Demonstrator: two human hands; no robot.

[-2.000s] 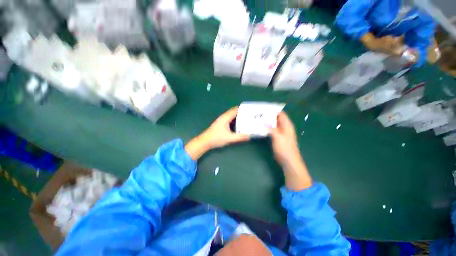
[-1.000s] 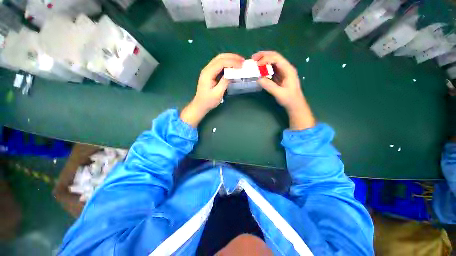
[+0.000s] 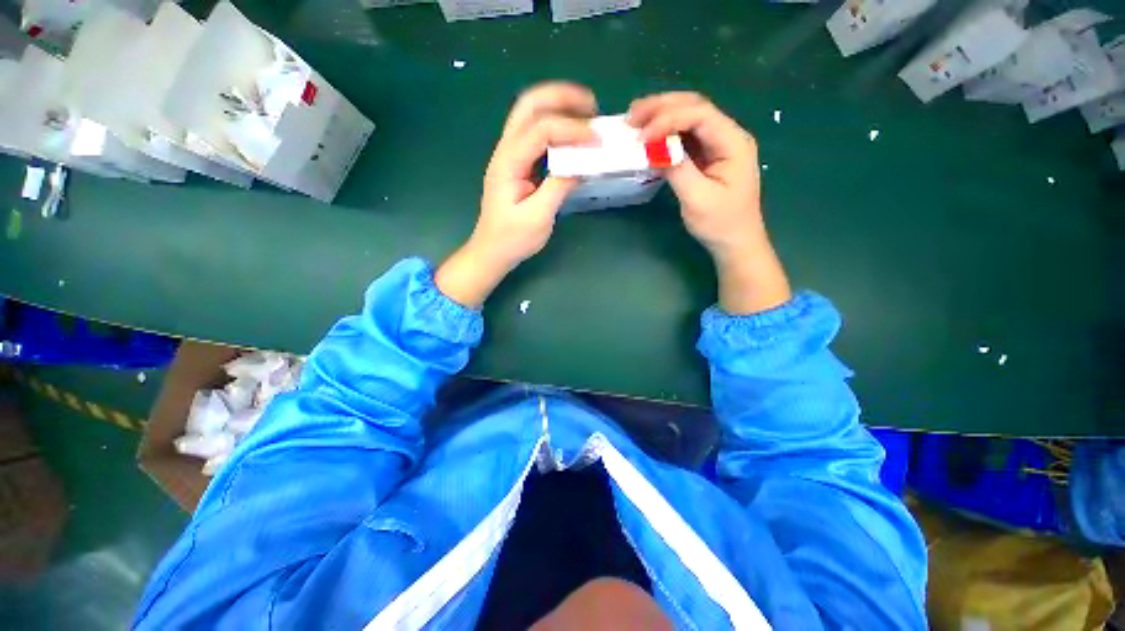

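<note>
A small white retail carton (image 3: 605, 158) with a red patch near its right end stands upright in front of me, its top facing the camera. My left hand (image 3: 531, 173) grips its left side, with the thumb at the front edge and blurred fingers over the back. My right hand (image 3: 707, 173) grips its right end beside the red patch, with fingers at the back edge. The carton's lower front shows below the top. Its far side is hidden by my fingers.
A row of open cartons (image 3: 290, 136) leans together at left, lids raised. More cartons (image 3: 956, 56) stand at upper right, and others are cut off at the top edge. A small metal and white item (image 3: 53, 192) lies at far left. A brown box (image 3: 169, 425) of white pieces is below the table edge.
The view has shifted, so the far cartons sit nearer the top edge. The carton's top now lies flatter between my hands than a second ago, and my left fingers have moved over its back.
</note>
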